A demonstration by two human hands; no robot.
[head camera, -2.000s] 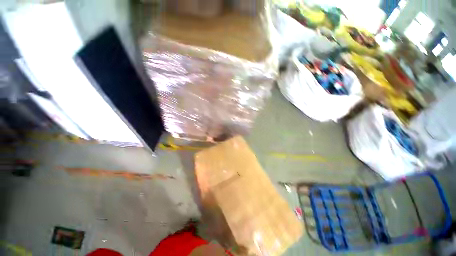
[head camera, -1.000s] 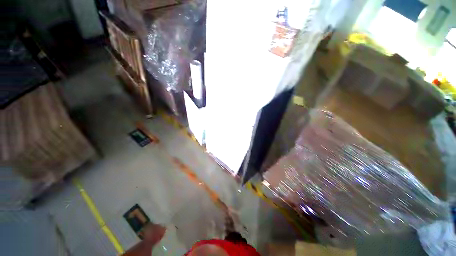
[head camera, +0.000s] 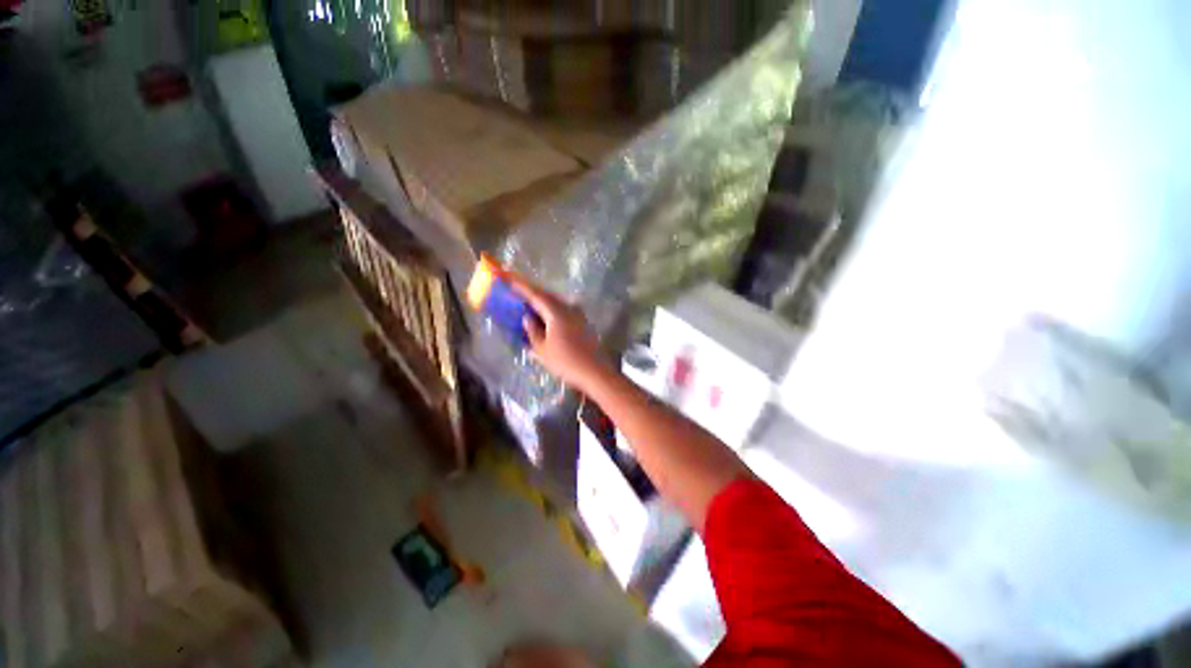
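Note:
My right hand (head camera: pixel 559 342) is stretched forward from the right, in a red sleeve. It is shut on a palm-sized blue tool with an orange-yellow end (head camera: pixel 500 298), which looks like a tape dispenser or cutter. The tool is in front of cartons (head camera: pixel 457 150) partly covered with shiny clear film (head camera: pixel 653 196); I cannot tell if it touches them. A blurred skin-coloured patch shows at the bottom edge; I cannot tell if it is my left hand.
Wooden pallets (head camera: pixel 398 307) stand on edge beside the cartons. Stacked brown boards (head camera: pixel 105 522) are at the lower left. White boxes (head camera: pixel 712 372) with red print are right of my hand. A dark floor marking (head camera: pixel 426 564) lies below.
The view has swung left, away from the brown carton and blue trolley. My right arm has come into view, reaching forward with the blue tool. The hand seen low at the left is gone from there.

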